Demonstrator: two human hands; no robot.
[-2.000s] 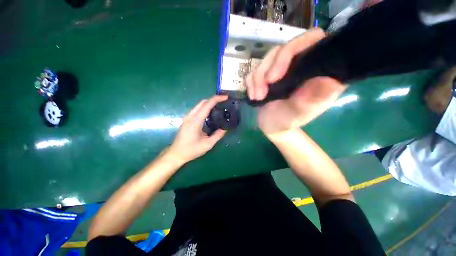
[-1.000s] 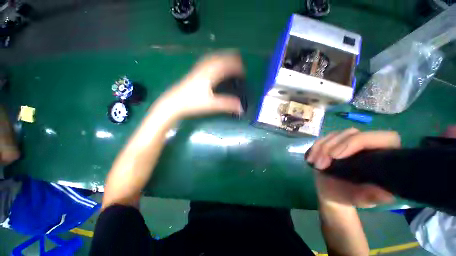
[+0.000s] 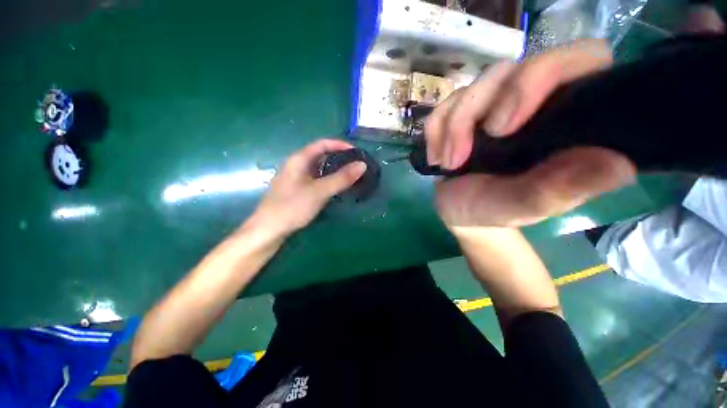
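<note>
My left hand (image 3: 299, 187) holds a small round black unit (image 3: 365, 182) on the green bench top, thumb over its top. My right hand (image 3: 510, 143) is closed around a thick black electric screwdriver (image 3: 590, 119), which runs off to the upper right. Its thin bit (image 3: 397, 159) points left towards the black unit, with a small gap between them. The screw feeder (image 3: 383, 80), white with blue sides, stands just beyond, its brass-coloured block (image 3: 431, 88) near my right fingers. The feeder's top is cut off by the frame edge.
An open circuit board part (image 3: 56, 111) and a white-faced round part (image 3: 65, 165) lie at the far left. A clear plastic bag (image 3: 578, 24) lies behind the feeder. A person's light sleeve (image 3: 670, 243) is at the right and blue clothing (image 3: 48, 366) at the lower left.
My left hand has come back from its blurred reach and now holds the black unit near the feeder's front. The screwdriver has moved in towards it. The camera view has shifted.
</note>
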